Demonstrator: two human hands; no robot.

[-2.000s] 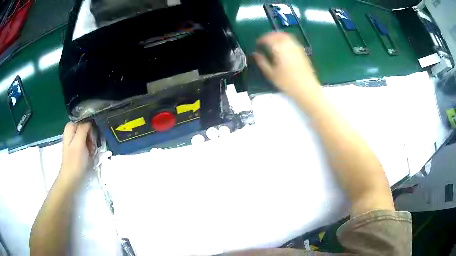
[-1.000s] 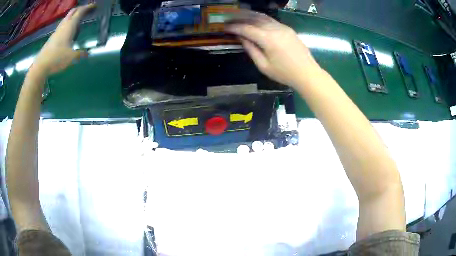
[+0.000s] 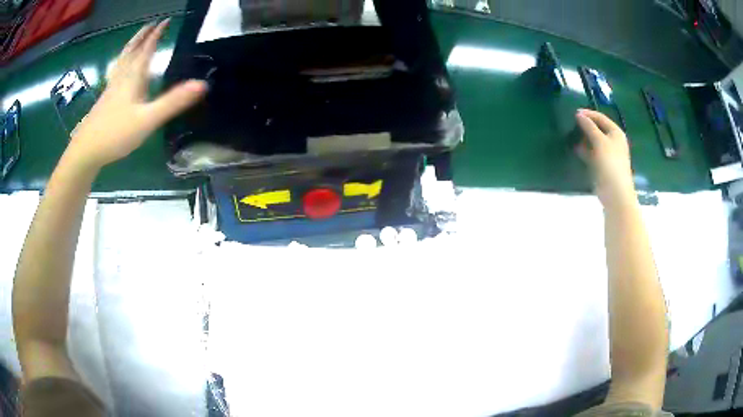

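Note:
The black press machine (image 3: 309,98) stands in the centre, with a red button (image 3: 321,203) and two yellow arrows on its front panel. The orange nest is not in view. My left hand (image 3: 122,106) is open and empty, fingers spread, over the belt left of the press. My right hand (image 3: 604,151) is over the belt on the right, fingers closed at the near end of a tilted dark phone part (image 3: 551,67); that end is blurred. Another phone part (image 3: 599,85) lies just beyond my right hand.
A further phone part (image 3: 660,122) lies on the green belt (image 3: 497,122) at right. Two more phone parts (image 3: 72,94) (image 3: 10,134) lie at left. A red tray (image 3: 49,24) is at the far left. White covering (image 3: 391,326) lies nearest me, with small white round pieces (image 3: 389,236) below the panel.
The orange nest with a phone part, seen earlier, is out of sight. My right hand has moved from it to the right-hand parts. My left hand has let go of a part, which lies on the belt.

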